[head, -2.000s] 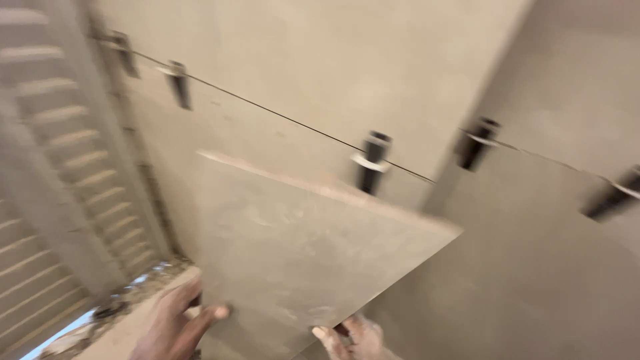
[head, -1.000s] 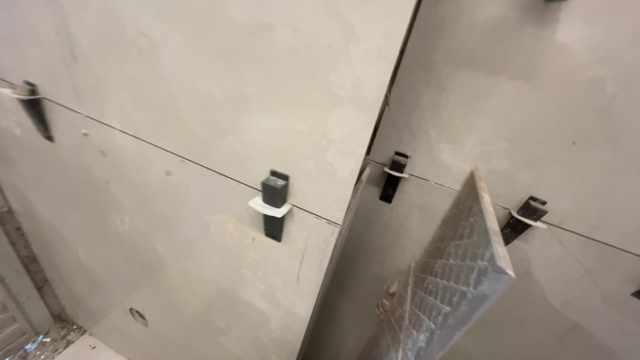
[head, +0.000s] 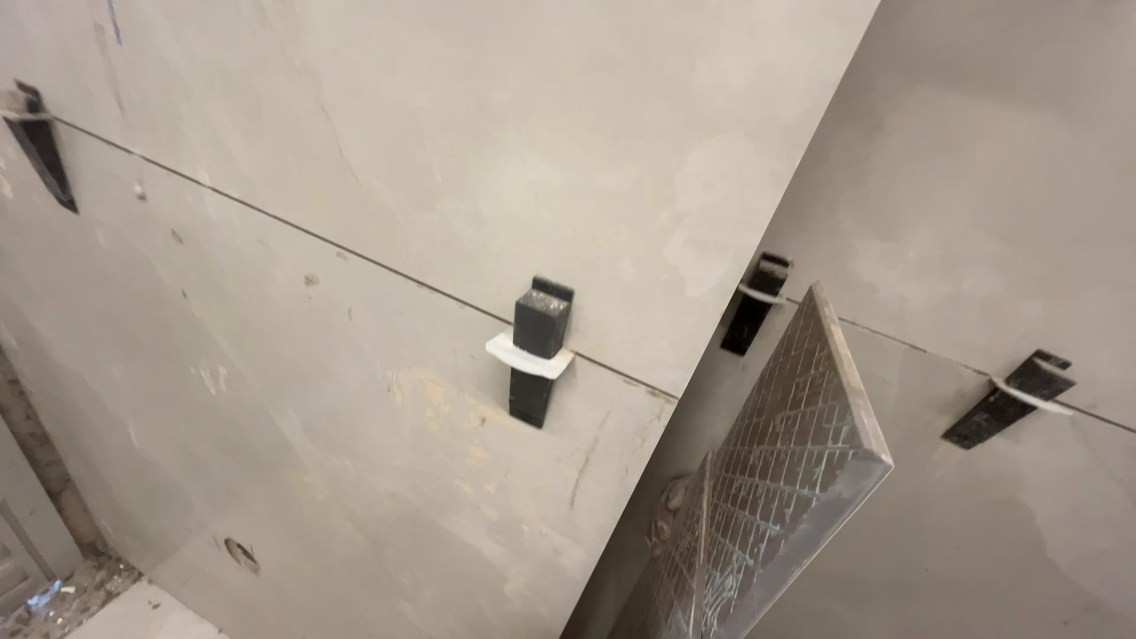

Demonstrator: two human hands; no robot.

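Note:
A tile piece (head: 781, 461) with a grid-ribbed back stands tilted, nearly edge-on, in the lower right. Fingers that look like my left hand's (head: 669, 515) press against its far left side; the rest of that hand is hidden behind the tile or below the view. My right hand is out of sight. Behind the piece, large beige wall tiles (head: 373, 373) meet at a narrow joint. Black wedges in white clips sit along this joint, one at the center (head: 537, 355), one near the inner corner (head: 754, 306) and another at the right (head: 1007, 399).
Another wedge and clip (head: 43, 151) sit on the joint at far left. The wall has a small round hole (head: 241, 555) low down. Rubble (head: 84, 581) lies at the lower left, beside a pale ribbed panel (head: 27, 541). The left wall's edge crosses in front of the recessed right wall.
The tile piece has turned from its smooth face to its ribbed back and moved right, toward the inner corner. My right hand has left the view, which has shifted strongly.

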